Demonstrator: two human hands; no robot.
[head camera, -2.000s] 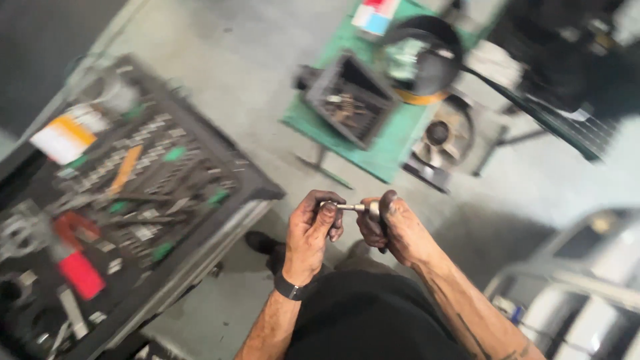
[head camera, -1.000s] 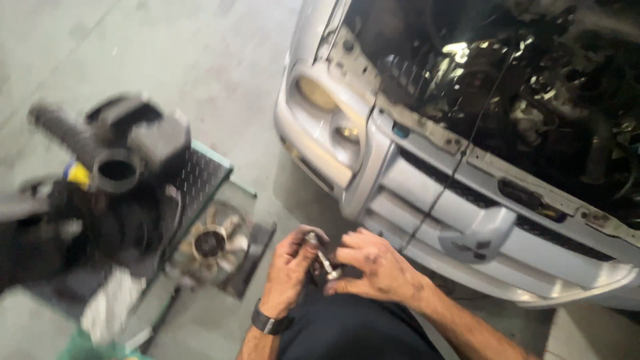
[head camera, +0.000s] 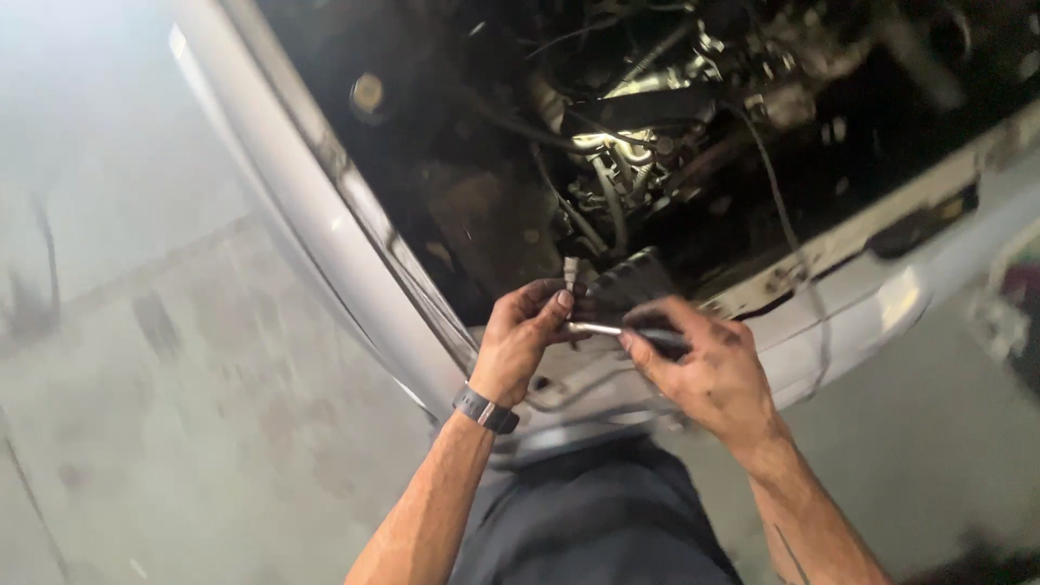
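My left hand (head camera: 528, 329), with a dark band on the wrist, grips a small metal socket piece (head camera: 571, 272) that stands up between thumb and fingers. My right hand (head camera: 703, 357) is closed around the dark handle of a ratchet-like tool (head camera: 597, 328). Its bright metal shaft reaches across to the fingertips of my left hand; whether it is joined to the socket piece cannot be told. Both hands are over the front edge of a vehicle's open engine bay. Motion blur softens my right fingers and the tool's handle.
Lit hoses and metal engine parts (head camera: 626, 150) lie deeper in the bay. A thin cable (head camera: 776, 191) hangs across the front panel. The silver fender (head camera: 276, 187) runs along the left, and the front bodywork (head camera: 861, 313) extends right. Grey floor (head camera: 203, 406) shows beyond the fender.
The view has swung from a tool tray and green table, past the vehicle's front, to its engine bay. The metal tool pieces remain in my hands, which are now over the bay's edge.
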